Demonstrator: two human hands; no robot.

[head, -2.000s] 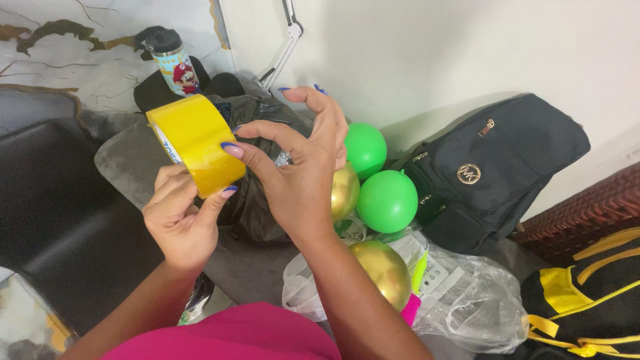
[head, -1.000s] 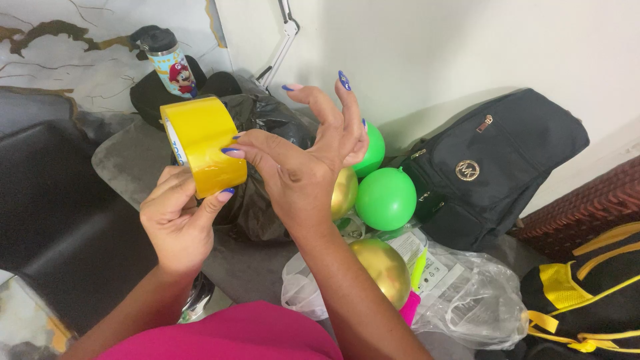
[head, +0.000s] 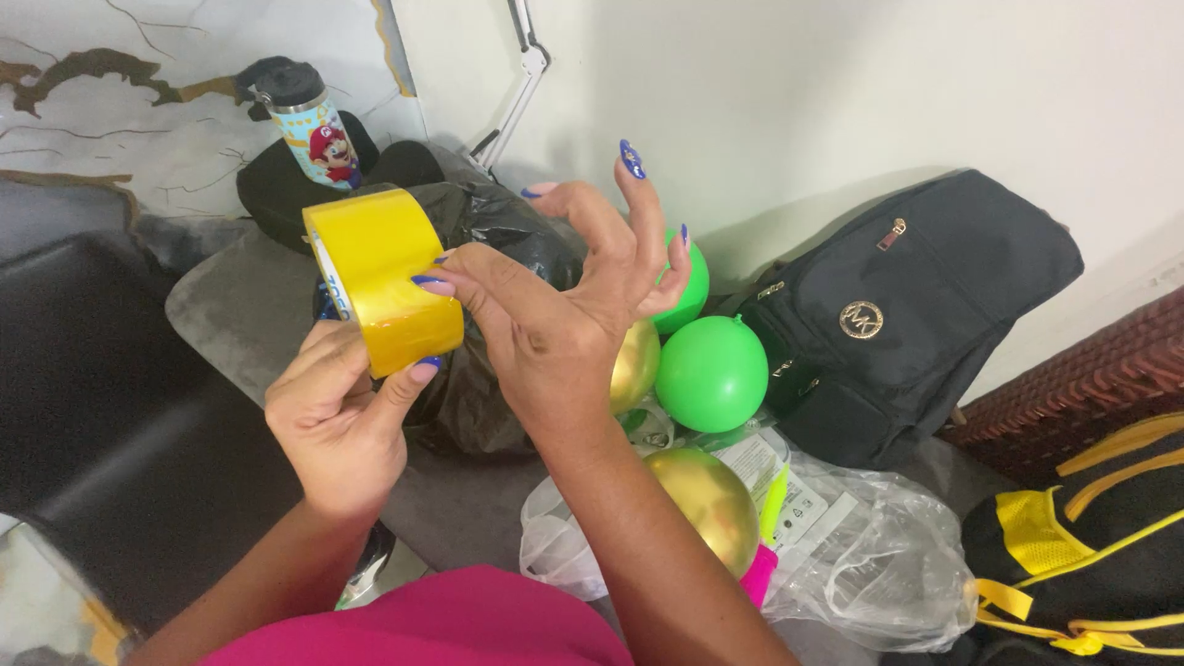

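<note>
My left hand (head: 347,407) grips a wide roll of yellow packing tape (head: 384,277) from below, thumb on its outer face and fingers at the core side. My right hand (head: 564,305) pinches at the tape's surface with thumb and index fingertip, the other fingers spread upward. Whether a tape end is caught between those fingertips cannot be told. Beyond my right wrist are green balloons (head: 712,374) and gold balloons (head: 705,509). A black plastic bag (head: 481,388) lies behind both hands on a grey cushioned surface (head: 231,305).
A tumbler (head: 314,139) stands on a black cap (head: 277,190) at the upper left. To the right are a black backpack (head: 916,314), clear plastic bags (head: 879,555) and a black-and-yellow bag (head: 1027,546). A black chair (head: 120,416) is at the left, a white jointed arm (head: 523,92) by the wall.
The tape roll has turned slightly in my left hand and its printed core shows differently. My right hand's raised fingers have spread and shifted, while its thumb and index finger stay at the tape.
</note>
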